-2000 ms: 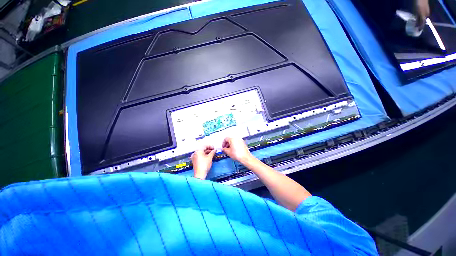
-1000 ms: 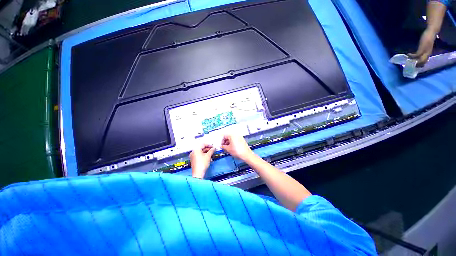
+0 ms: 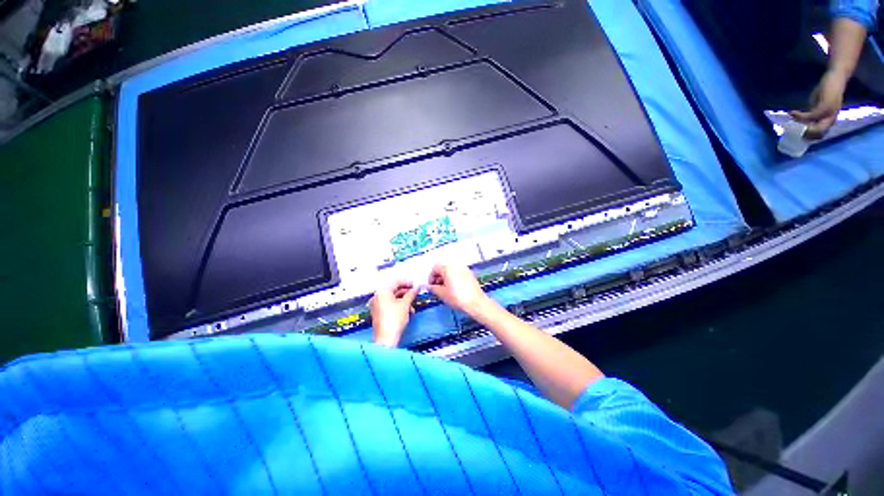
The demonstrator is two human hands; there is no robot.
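Note:
A large LCD panel module with a black ribbed back plate lies face down. A green mounted circuit board sits on the silver-white bracket area at its near edge. A narrow green source board runs along that edge. My left hand and my right hand are close together at the edge, just below the mounted board. The fingertips of both hands are pinched on something small and pale between them, too small to identify; it looks like the end of a flat cable.
The panel rests on a blue protective cloth on the conveyor line. At the right, another worker's hand holds a small white item over a neighbouring panel on blue cloth. A green surface is at the left.
My hands have stayed at nearly the same spot with only slight finger movement. The other worker's arm has come further into view, with the white item now at the near edge of the neighbouring panel.

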